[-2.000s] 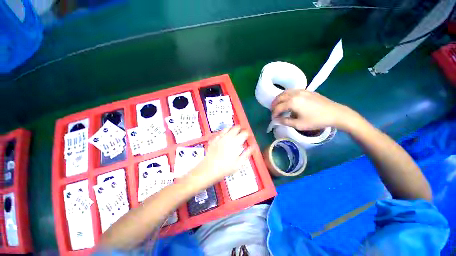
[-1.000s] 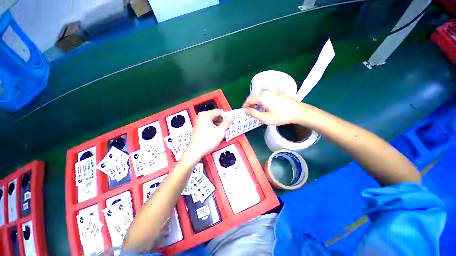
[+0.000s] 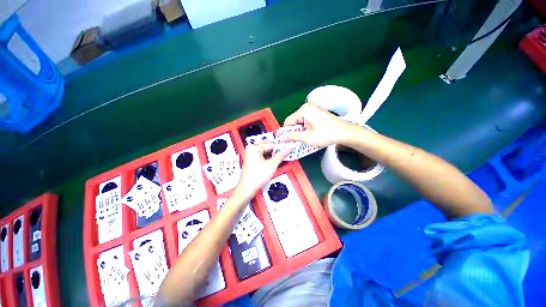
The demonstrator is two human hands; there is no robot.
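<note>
My left hand [image 3: 258,165] and my right hand [image 3: 315,125] both hold a printed label strip [image 3: 293,147] by their fingertips, above the upper right part of the red tray [image 3: 179,149]. The tray has two rows of five compartments with phones or back covers. Most carry loose, tilted printed labels. The white phone [image 3: 290,219] at the lower right shows a black round camera area and no label on it. A dark phone [image 3: 250,255] is beside it, with labels over its upper part.
Two white label rolls [image 3: 335,99] and a tan ring roll [image 3: 350,205] stand right of the tray. A pale ribbon [image 3: 386,81] rises behind them. Another red tray [image 3: 51,240] is at the left. A blue stool [image 3: 30,78] is at the upper left.
My left hand has left the lower right phone, whose label no longer covers it. Both hands have come together on the strip. The view has shifted slightly.
</note>
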